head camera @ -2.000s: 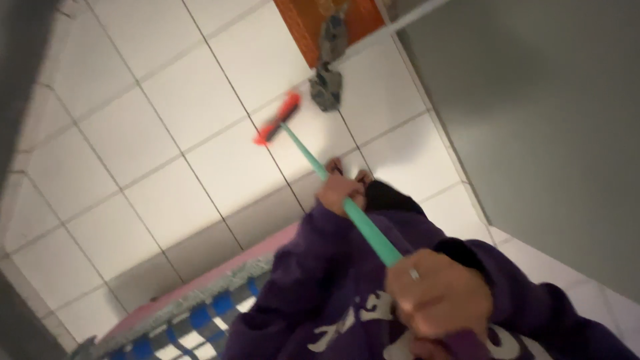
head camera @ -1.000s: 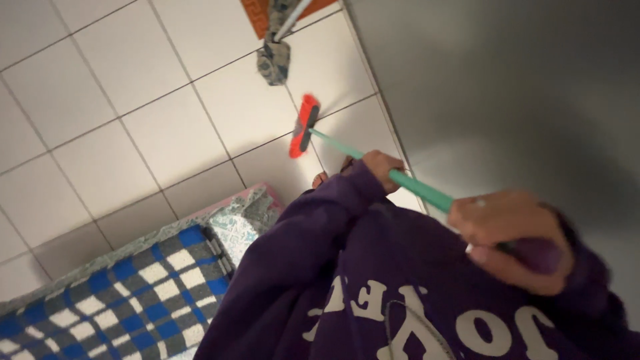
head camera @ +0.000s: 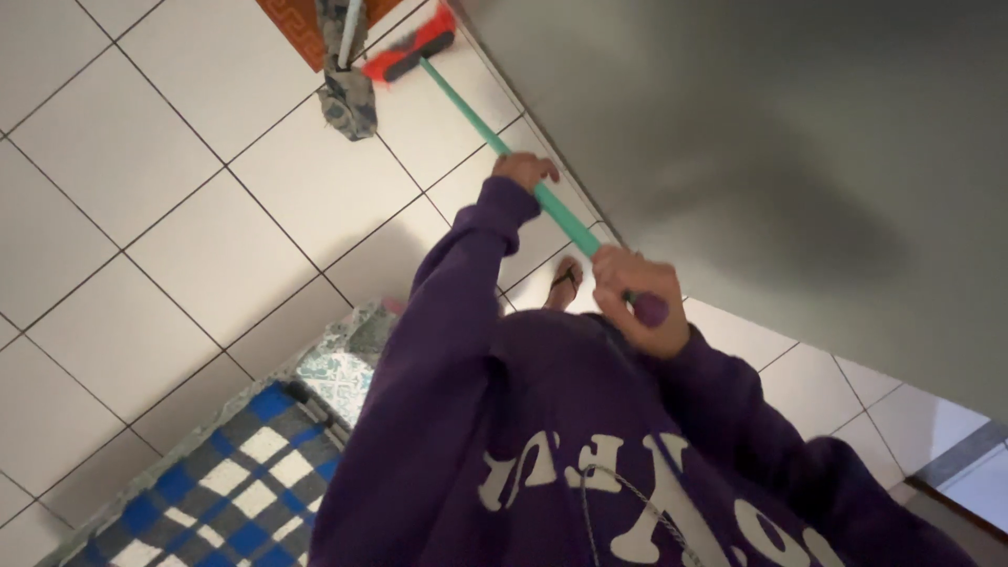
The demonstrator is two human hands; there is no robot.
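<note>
A broom with a green handle (head camera: 568, 220) slants from my hands up to its red-bristled head (head camera: 413, 47) on the tiled floor, near the wall's foot. My left hand (head camera: 526, 170) is wrapped around the middle of the handle. Closer to my chest, my right hand (head camera: 639, 299) grips the handle's upper end, whose purple tip sticks out of the fist. Just left of the broom head lies a mop with a grey patterned cloth (head camera: 349, 105) and a pale handle, partly over an orange mat (head camera: 293, 30).
A large grey upright surface (head camera: 748, 157) runs along the right. At the lower left is a blue, grey and white checked blanket (head camera: 213, 488) beside a patterned light-green cloth (head camera: 339, 382). My foot in a flip-flop (head camera: 565, 282) stands on the tiles below my hands.
The broom head has moved away from my feet, up beside the mop cloth; a second ago it was nearer my feet. Both hands have kept hold of the handle. The view has turned.
</note>
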